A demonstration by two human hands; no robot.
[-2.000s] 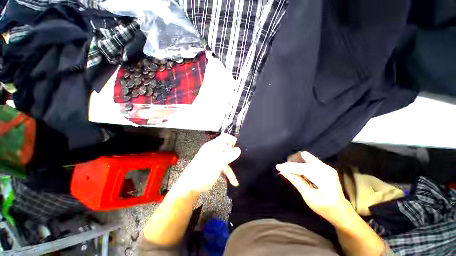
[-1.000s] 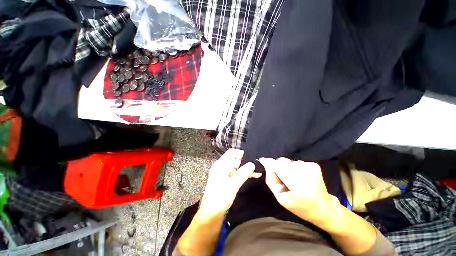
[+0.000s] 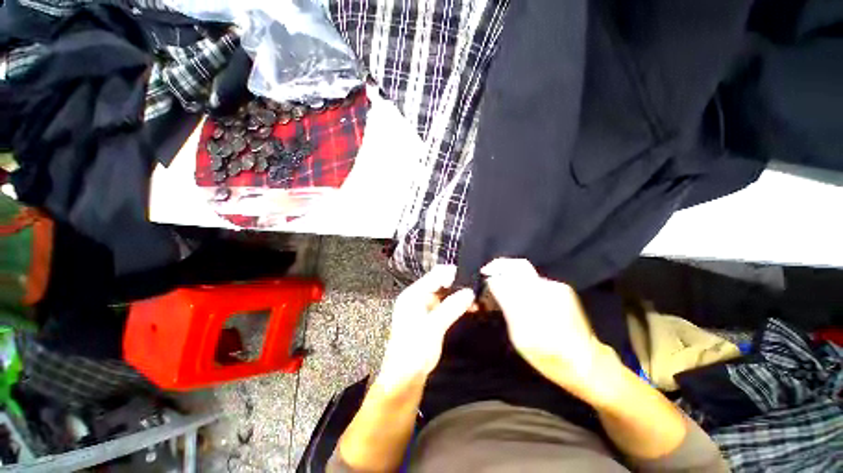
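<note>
The black garment [image 3: 555, 120] lies over the table and hangs over its front edge into my lap, with black-and-white plaid lining [image 3: 407, 65] along its left side. My left hand [image 3: 423, 319] pinches the garment's edge just below the table edge. My right hand [image 3: 536, 319] is close beside it, fingertips at the same spot, thumb and fingers together. A small dark spot, perhaps a button, shows between the fingertips. A needle or thread cannot be made out.
A pile of dark buttons [image 3: 242, 143] lies on a red plaid cloth [image 3: 344, 139] beside a clear plastic bag [image 3: 300, 55] on the white table [image 3: 176, 199]. Dark garments [image 3: 88, 120] heap at left. A red stool [image 3: 171, 337] stands on the floor. Beige cloth [image 3: 679, 346] and plaid garments [image 3: 772, 434] lie lower right.
My right hand has come in from the right to meet my left hand at the garment's edge. Over the last second both hands have moved up slightly and stay together.
</note>
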